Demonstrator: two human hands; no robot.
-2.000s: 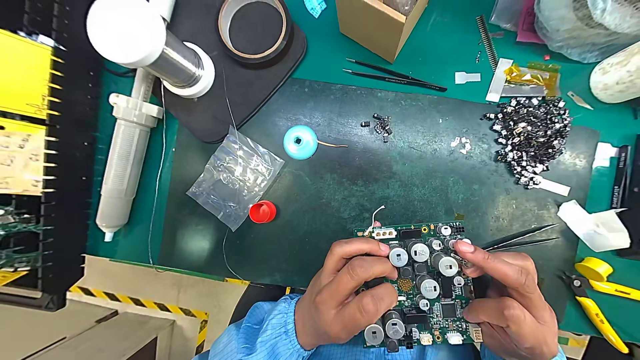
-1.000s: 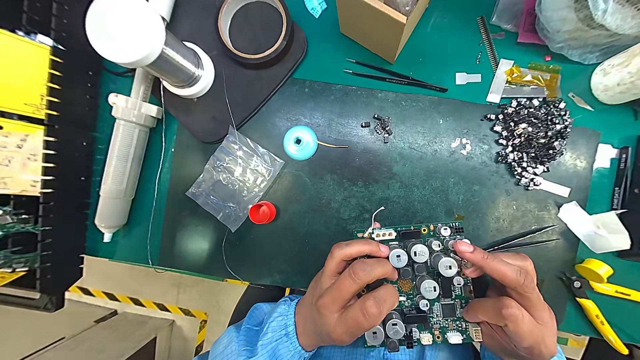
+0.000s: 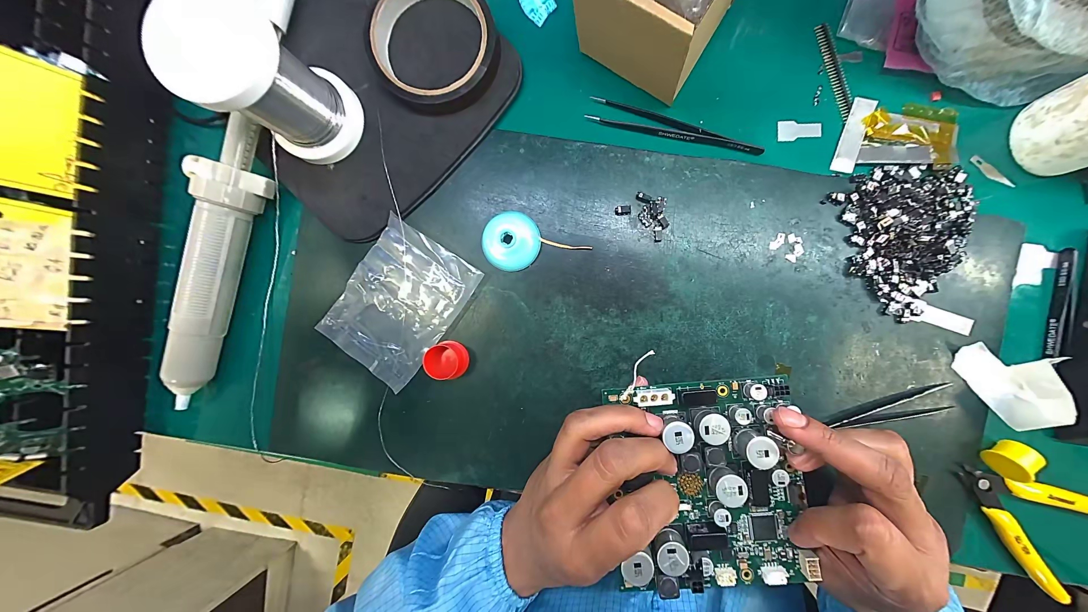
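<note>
A green circuit board (image 3: 718, 489) with several round capacitors is held near the bench's front edge. My left hand (image 3: 595, 501) grips its left side, fingertips beside the upper-left capacitors. My right hand (image 3: 867, 501) holds the right side, its index finger at the upper-right corner by a small capacitor. Black tweezers (image 3: 892, 405) stick out to the upper left of that hand's knuckles, pointing right; whether the hand holds them cannot be told. A white wire loop rises from the white connector (image 3: 654, 397) at the board's top edge.
Beyond the board lie a blue spool (image 3: 511, 241), a red cap (image 3: 446, 360), a clear plastic bag (image 3: 399, 302) and a second pair of tweezers (image 3: 676, 126). At right are a heap of small black components (image 3: 909, 234) and yellow-handled cutters (image 3: 1016, 535). A solder wire reel (image 3: 306, 102) stands at left.
</note>
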